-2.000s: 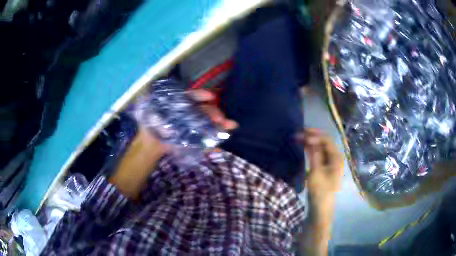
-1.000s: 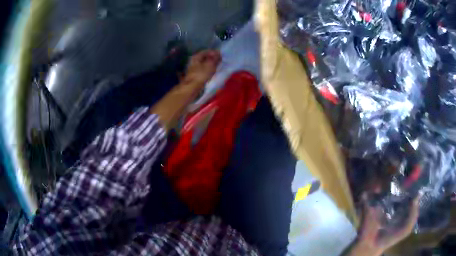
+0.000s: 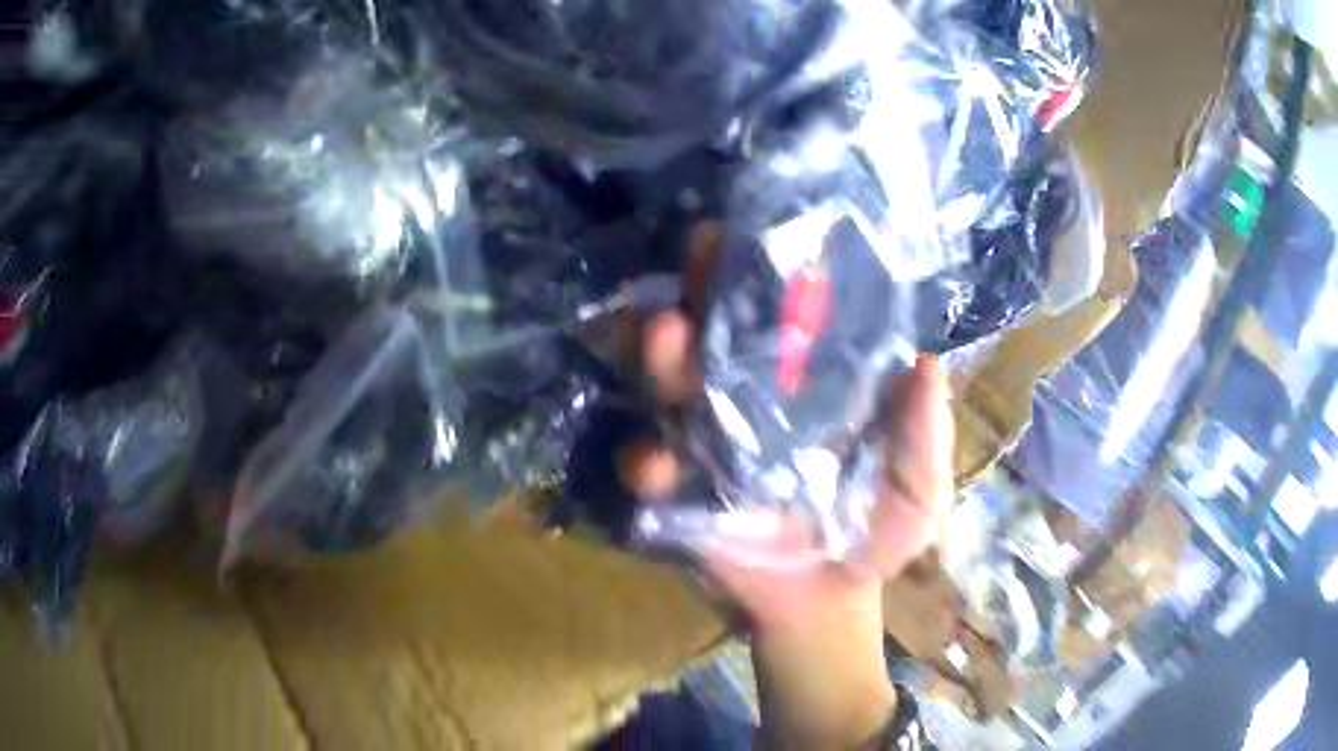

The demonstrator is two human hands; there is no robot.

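My right hand (image 3: 844,565) reaches up from the bottom centre, palm towards me. Its thumb and fingers are closed around a bagged part (image 3: 800,338) in shiny clear film, dark with a small red mark. Fingertips show at the bag's left side. Many other bagged parts (image 3: 352,206) fill the open bulk carton around and beyond it. Glare and blur hide their edges and shapes. My left hand is not in view.
The carton's brown wall (image 3: 470,631) runs along the lower left, and more cardboard shows at the upper right. Beyond it on the right, blurred shelving or racks and a small green item (image 3: 1247,201) show.
The view has turned and moved in over the carton. My right hand, at the carton's edge before, now holds a bagged part at the centre. My left hand has left the view.
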